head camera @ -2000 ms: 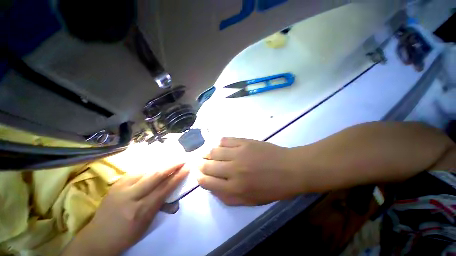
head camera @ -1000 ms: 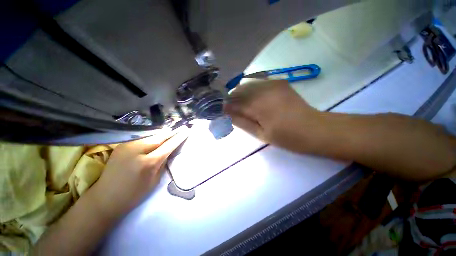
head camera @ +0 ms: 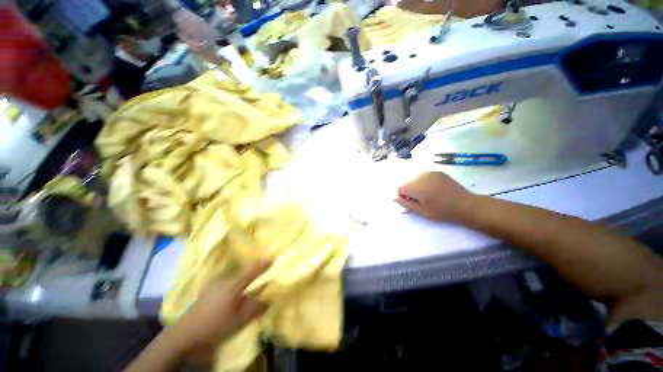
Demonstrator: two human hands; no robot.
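Yellow fabric (head camera: 196, 145) lies in a large crumpled heap left of the sewing machine (head camera: 465, 83), and part of it hangs over the table's front edge. My left hand (head camera: 229, 305) is on the hanging part, blurred; whether its fingers grip the cloth cannot be told. My right hand (head camera: 432, 196) rests on the white machine bed in front of the needle area, fingers curled, with no object visible in it. The needle area is lost in lamp glare. Blue thread snips (head camera: 472, 158) lie on the bed behind my right hand.
Dark-handled scissors (head camera: 654, 154) lie at the table's far right. A ruler strip (head camera: 451, 263) runs along the front edge. More yellow cloth (head camera: 396, 27) lies behind the machine. Cluttered workshop things and a red shape (head camera: 29, 58) are at the upper left.
The view has pulled back and turned left. My left hand has moved from the needle area to the yellow cloth, which now hangs over the front edge. My right hand has come down onto the bed.
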